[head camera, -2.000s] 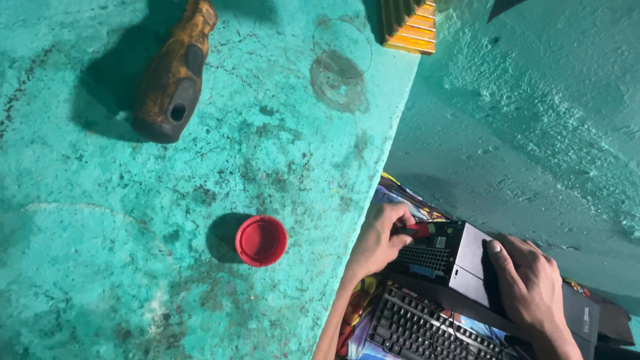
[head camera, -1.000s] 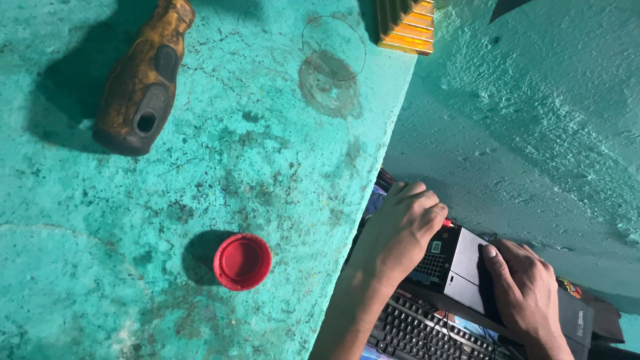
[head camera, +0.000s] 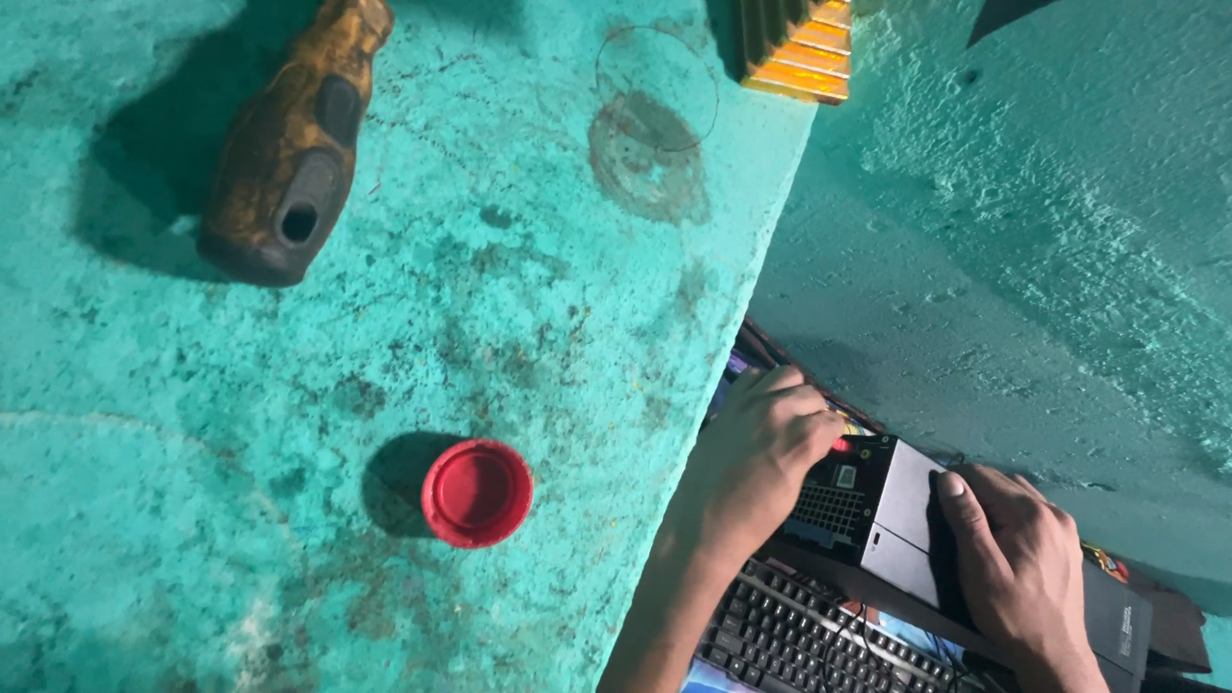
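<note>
Beyond the edge of the turquoise surface, a black and grey electronic device with an exposed perforated end lies at the lower right. My left hand is at its far left corner, fingers curled around a small red object of which only a bit shows; what it is cannot be told. My right hand rests over the device's grey casing, thumb on top and fingers over the far side. A black keyboard lies just below the device, with thin dark cables across it.
A red plastic cap sits on the turquoise surface. A worn orange and black tool handle lies at upper left. A ridged yellow object stands at the surface's top edge. A rough turquoise wall rises at right.
Two seconds ago the red object showed clearly in my left fingers; now my left hand is turned over it and mostly hides it. My right hand stays on the device.
</note>
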